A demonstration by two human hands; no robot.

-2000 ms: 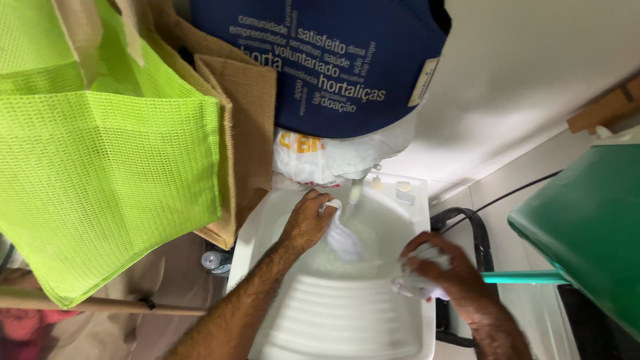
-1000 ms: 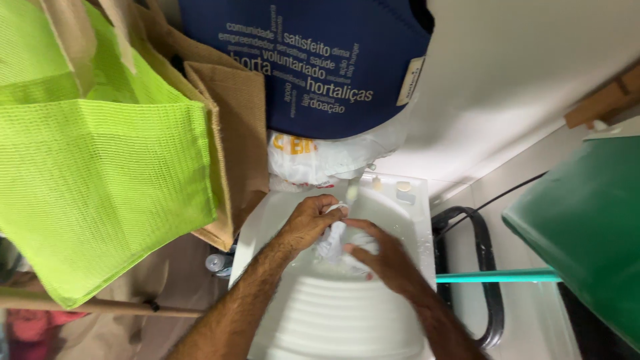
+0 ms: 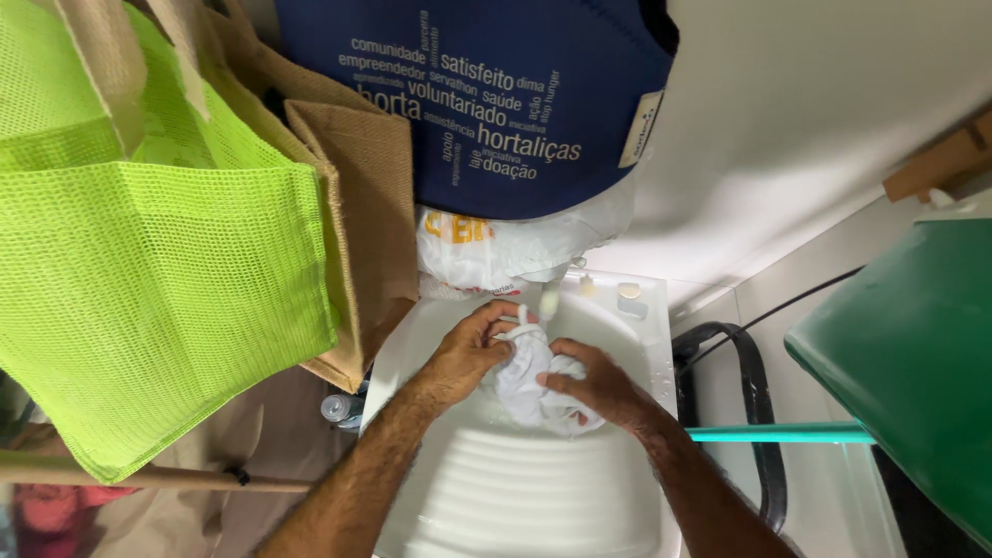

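A wet, bunched white cloth (image 3: 527, 380) hangs over the basin of a white laundry sink (image 3: 670, 372) with a ribbed washboard slope. My left hand (image 3: 473, 345) grips the cloth's upper left end, where a narrow strip loops at the fingertips. My right hand (image 3: 589, 380) holds the lower right part of the cloth, fingers curled on it. Just above the cloth is a pale faucet spout (image 3: 549, 300), its upper part hidden by a white plastic bag (image 3: 496, 256).
A lime mesh bag (image 3: 170, 287) and a brown burlap bag (image 3: 372, 225) hang at left, a navy printed bag (image 3: 480, 101) above. A clear bottle (image 3: 341, 408) stands left of the sink. At right are a black tubular frame (image 3: 756, 403), a turquoise pole (image 3: 775, 433) and a green container (image 3: 907, 349).
My right hand has moved left from the sink's right side to the cloth beside my left hand. The cloth between the hands now looks fuller and more bunched.
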